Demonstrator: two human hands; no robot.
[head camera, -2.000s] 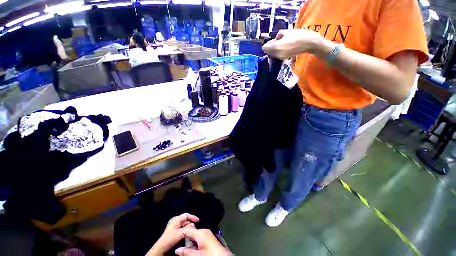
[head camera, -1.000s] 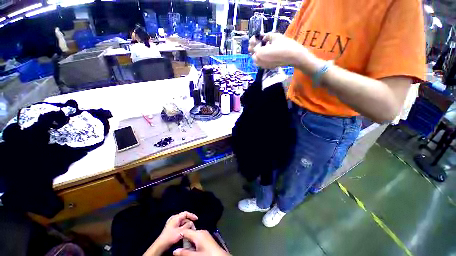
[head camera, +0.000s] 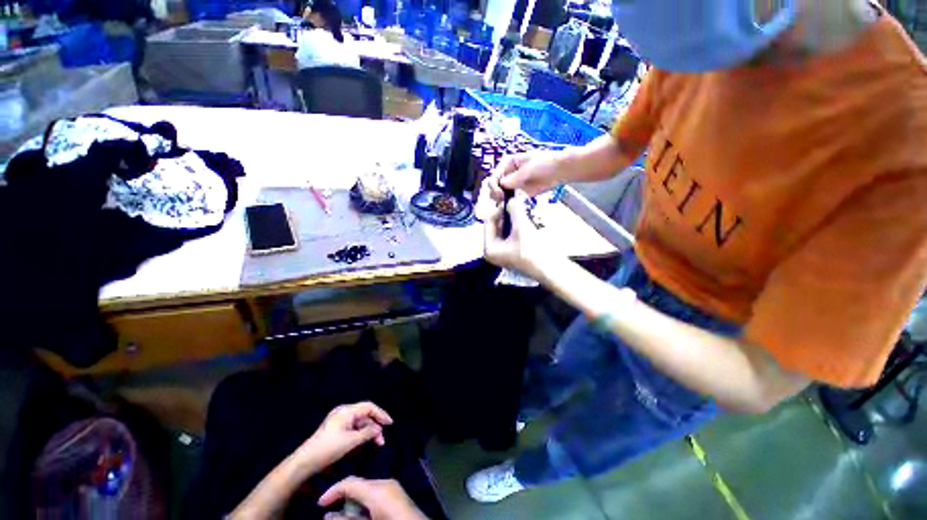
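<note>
My left hand (head camera: 348, 431) is over my black-clothed lap, fingers loosely curled and apart, holding nothing visible. My right hand (head camera: 374, 498) is just below it, partly cut off by the bottom edge. A small greyish patch shows under its fingers; I cannot tell whether it is a held object. The hands do not touch. On the table's grey mat (head camera: 305, 276) lie a phone (head camera: 270, 226), a loose pile of black buttons (head camera: 350, 254) and a small reddish item (head camera: 320, 199). Black garments with white lace (head camera: 183, 195) are heaped on the left.
A person in an orange T-shirt (head camera: 783, 193) leans in at the right, holding a black garment (head camera: 478, 350) that hangs beside my lap. Thread cones (head camera: 496, 152) and a dark round dish (head camera: 443, 206) stand at the table's right. A mesh basket (head camera: 86, 462) is at lower left.
My hands have come apart from each other. The person in orange has leaned closer over the table's right end, bringing the black garment lower and nearer. The view has shifted.
</note>
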